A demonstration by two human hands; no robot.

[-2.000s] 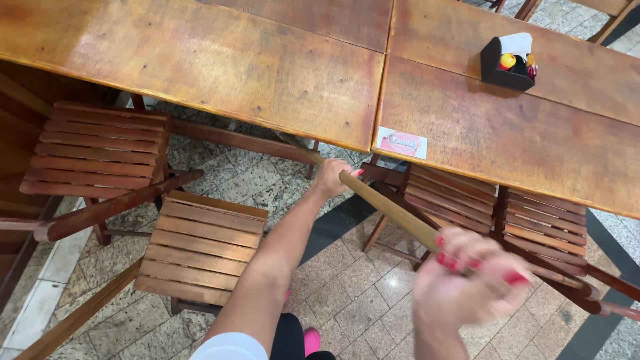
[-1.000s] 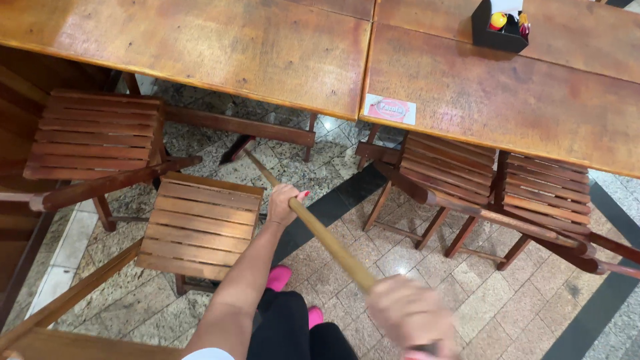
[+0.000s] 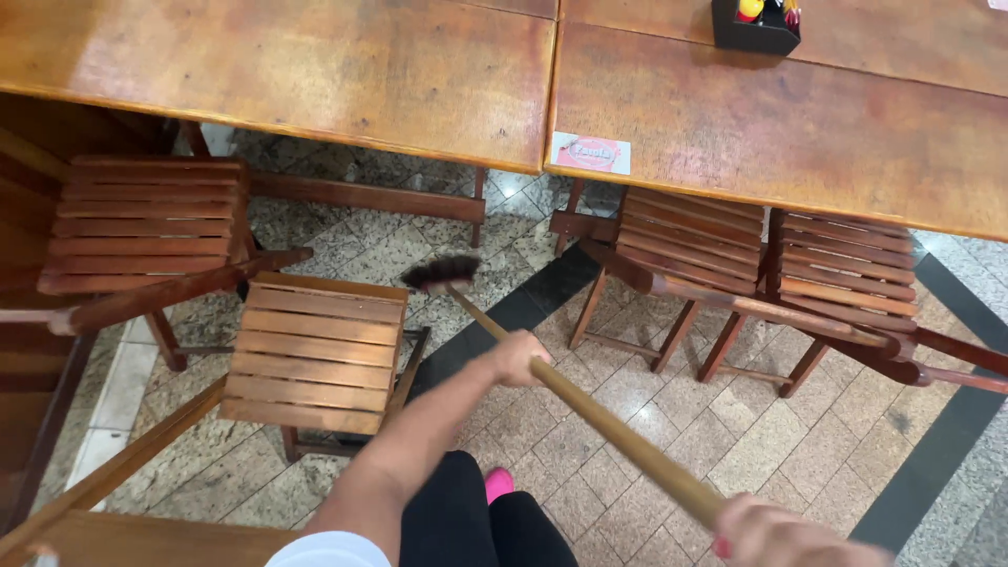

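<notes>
My left hand [image 3: 520, 359] is closed around the middle of a broom's wooden handle [image 3: 622, 441]. Near the lower right edge, my right hand [image 3: 787, 535] grips the handle's upper end, slightly blurred. Dark bristles on the broom head [image 3: 441, 272] rest on the tiled floor, in front of the table's lower crossbar and just beyond the light slatted chair [image 3: 315, 354]. The handle slants from the head toward the lower right.
Wooden tables [image 3: 276, 71] stand side by side across the top. A dark slatted chair [image 3: 146, 224] is at left; two more slatted chairs [image 3: 689, 240] are tucked in at right. A black condiment holder [image 3: 756, 31] and a printed card [image 3: 591, 152] lie on the right table.
The broom head, hidden under the table two seconds ago, now shows out on the floor nearer to me. It was by the crossbar one second ago. Both hands have stayed on the handle.
</notes>
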